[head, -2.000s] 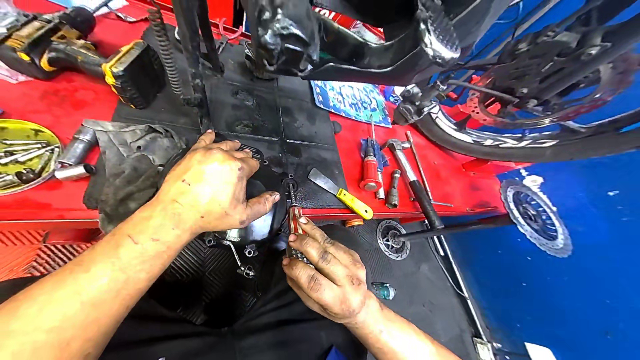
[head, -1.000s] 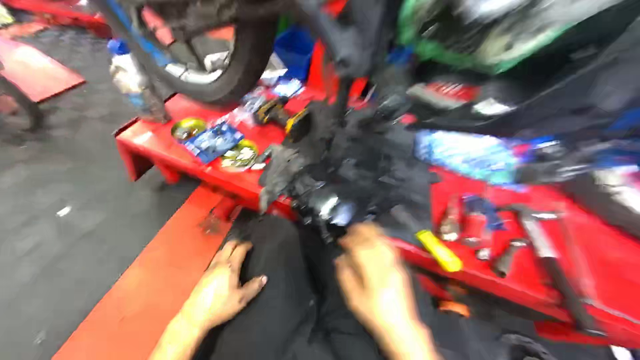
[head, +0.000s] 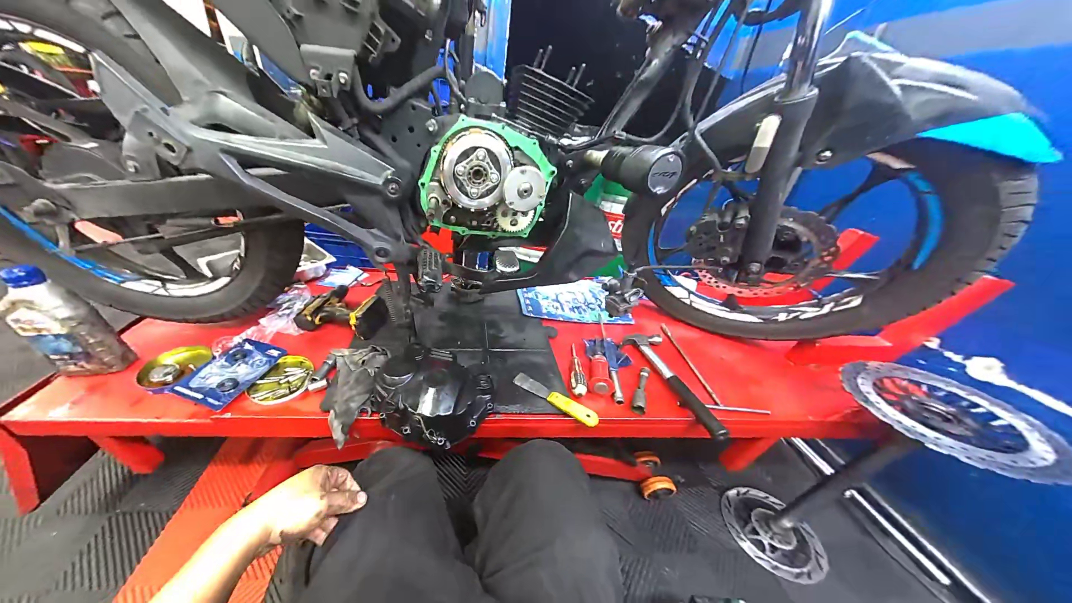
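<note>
My left hand (head: 314, 507) rests beside my left thigh with its fingers curled; whether anything is between them cannot be told. My right hand is out of view. In front of my knees a black engine side cover (head: 431, 398) lies at the bench's edge, against a grey rag (head: 353, 389). To its right are a yellow-handled scraper (head: 557, 400), screwdrivers (head: 599, 370) and a claw hammer (head: 678, 381). Above, the motorcycle's opened engine shows its clutch (head: 476, 170) and gears (head: 525, 188), ringed by a green gasket (head: 429, 180).
The red bench (head: 469, 425) carries the motorcycle, a cordless drill (head: 339, 311), dishes of bolts (head: 280, 378), a blue packet (head: 230, 373) and a plastic bottle (head: 63, 322). Brake discs (head: 959, 419) on a stand rise at the right. A black mat (head: 519, 356) lies under the cover.
The view has swung up and back to the whole motorcycle. Two seconds ago both hands were at the cover, the right holding a slim tool. My right hand has since left view; my left is beside my thigh.
</note>
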